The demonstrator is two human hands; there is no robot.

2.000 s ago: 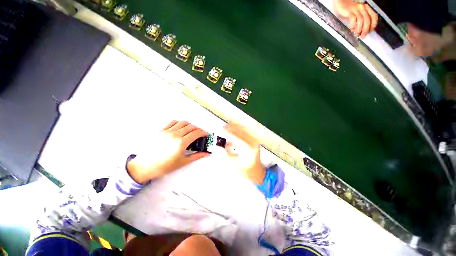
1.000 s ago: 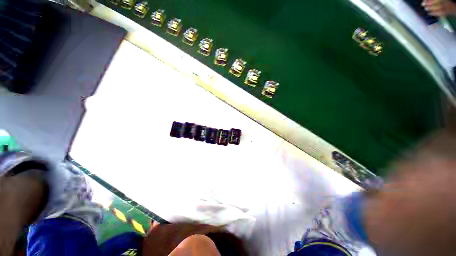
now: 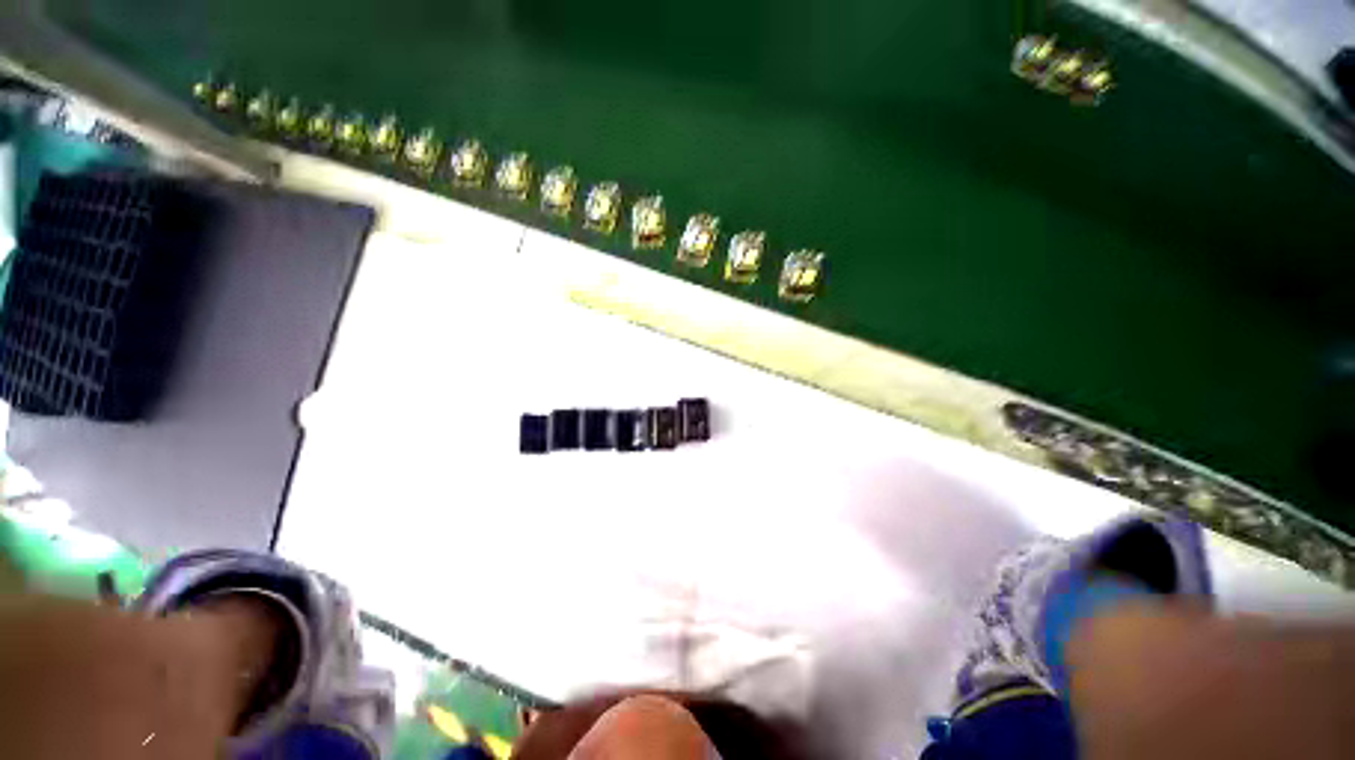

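A short row of small black plastic housings (image 3: 614, 429) lies on the white tabletop (image 3: 446, 520) in front of me, side by side. The ones at its right end show pale or gold marks. My left hand (image 3: 127, 676) is large and blurred at the lower left, cut off by the picture's edge. My right hand (image 3: 1219, 683) is blurred at the lower right, also cut off, with a blue wrist strap (image 3: 1092, 601) at the wrist. Both hands are raised close to the camera, away from the housings. Their fingers are not clearly visible.
Gold-edged circuit board modules (image 3: 648, 221) stand in a spaced row along the near side of the green conveyor belt (image 3: 892, 178). A joined module strip (image 3: 1061, 69) lies across the belt. A cream belt rail (image 3: 713, 330) borders the table. A black compartment tray (image 3: 82, 297) sits on a grey board (image 3: 253, 312).
Two seconds ago both hands were at the black parts on the table; now they are apart and near the camera. The housings lie uncovered. The view has shifted, showing more of the tray and module row.
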